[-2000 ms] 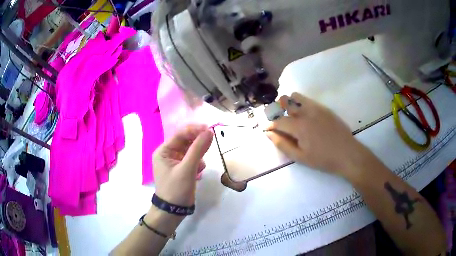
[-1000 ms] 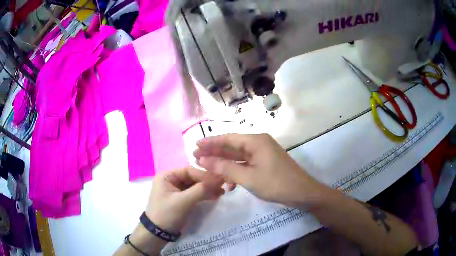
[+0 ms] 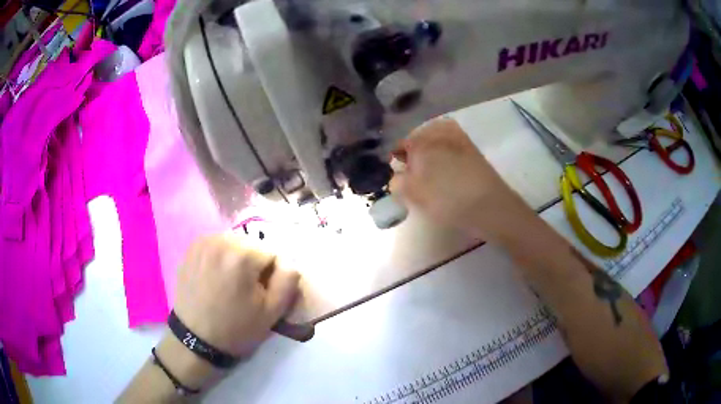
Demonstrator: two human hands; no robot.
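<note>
The white HIKARI sewing machine (image 3: 261, 102) fills the upper middle, its needle area washed out by lamp glare. My left hand (image 3: 233, 288) lies on the bed in front of the needle, fingers curled; what it may hold cannot be seen. My right hand (image 3: 439, 173) is raised behind the needle area, beside the dark round part and white knob of the machine head; its fingertips are partly hidden. Paler pink cloth (image 3: 170, 170) runs under the left side of the head, with a thin magenta edge (image 3: 249, 222) near the needle.
Magenta panels (image 3: 39, 197) hang in layers at the left. Large shears (image 3: 589, 185) with yellow and red handles lie right of the machine, and small red-handled scissors (image 3: 672, 150) lie farther right. A printed ruler (image 3: 474, 355) runs along the front table edge.
My hands have moved apart. My right hand went up to the machine head, and my left hand sits lower left of the needle. The view has shifted, with the machine nearer.
</note>
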